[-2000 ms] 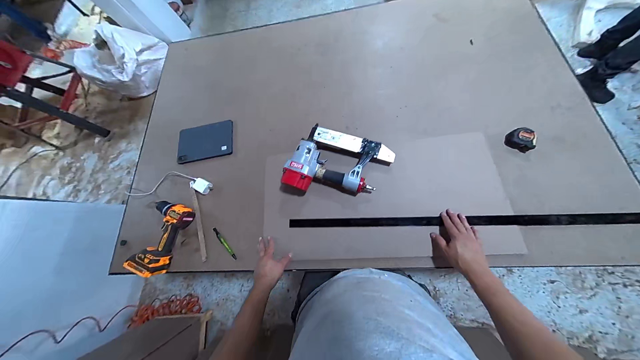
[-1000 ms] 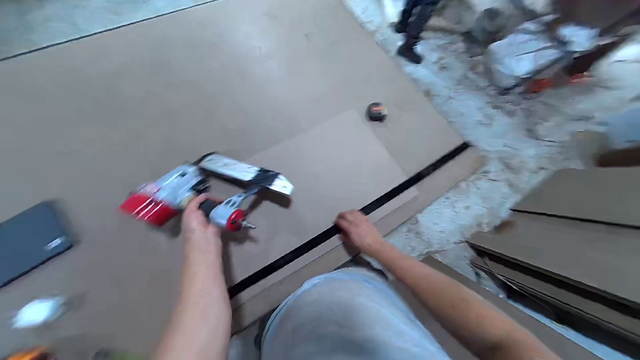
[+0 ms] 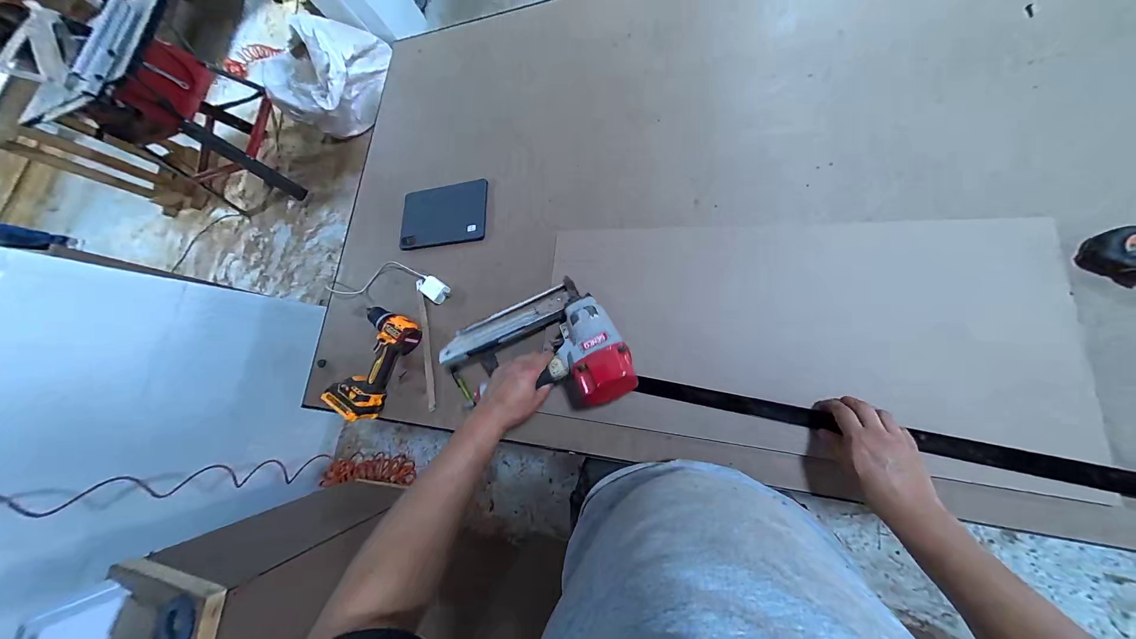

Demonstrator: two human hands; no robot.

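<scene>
My left hand (image 3: 515, 390) grips the handle of a pneumatic stapler (image 3: 595, 351) with a red cap and grey body, its long magazine pointing left. The stapler's red cap is over the left end of a black flat strip (image 3: 737, 401). My right hand (image 3: 874, 439) rests with its fingers over that strip, thumb at the near side. Beneath the strip lies a thin rectangular board (image 3: 825, 302) on the larger table sheet. A green pen (image 3: 463, 387) is partly visible under the stapler's magazine.
An orange cordless drill (image 3: 382, 364), a wooden stick (image 3: 428, 355), a white charger (image 3: 433, 288) and a dark tablet (image 3: 444, 214) lie left. A tape measure (image 3: 1109, 256) sits at the right edge. Coiled orange air hose (image 3: 368, 469) is on the floor, with a white sack (image 3: 324, 75) farther back.
My left hand has taken hold of the stapler, which now points left and sits left of its earlier place on the board. My right hand is still on the black strip. The view has swung.
</scene>
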